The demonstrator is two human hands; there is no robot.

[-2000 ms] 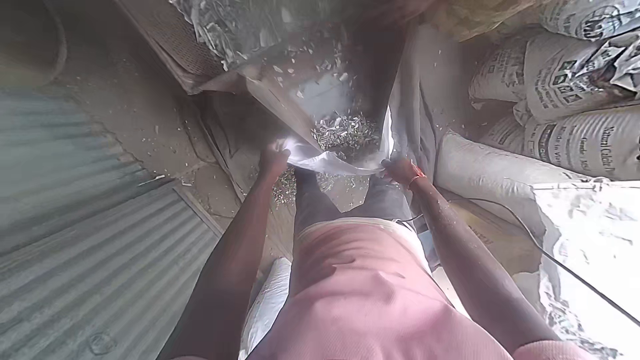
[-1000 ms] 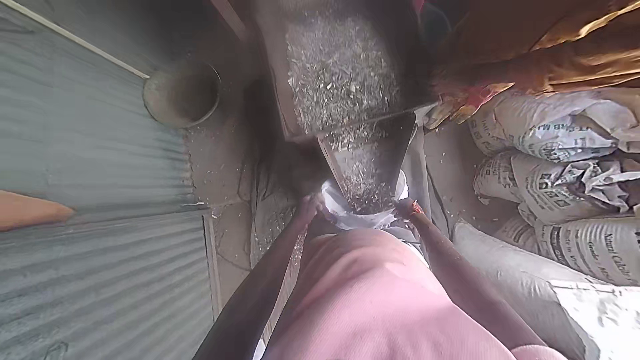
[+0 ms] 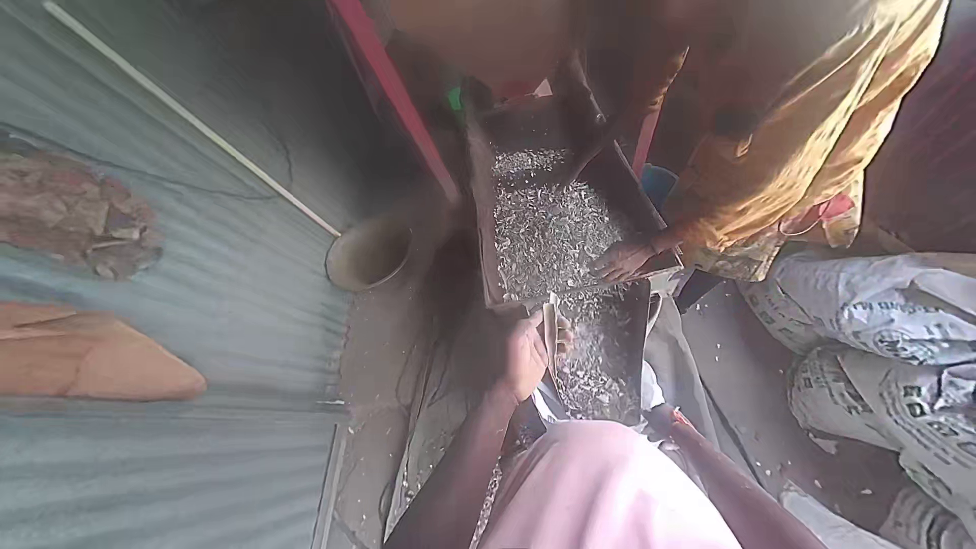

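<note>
My left hand [image 3: 532,352] grips the upright left wall of a chute [image 3: 552,343], fingers curled over its edge. My right hand [image 3: 662,418] is low by the chute's right side, beside a white sack [image 3: 650,385]; its fingers are mostly hidden, so its hold is unclear. Pale flaky shreds [image 3: 598,381] lie in the chute and in the larger tray [image 3: 488,252] above it. A co-worker's hand [image 3: 621,261] rests on the shreds near the tray's lower right corner.
A round basin [image 3: 369,253] stands left of the tray, by a corrugated metal sheet [image 3: 229,320]. Filled printed sacks [image 3: 862,305] are piled at the right. A co-worker in yellow-orange cloth [image 3: 808,152] is at the upper right. A red bar [image 3: 396,99] slants beyond the tray.
My left hand has gone from the white sack's rim up to the chute wall. The view has tilted up, showing more of the tray, and the co-worker's hand is now visible in it.
</note>
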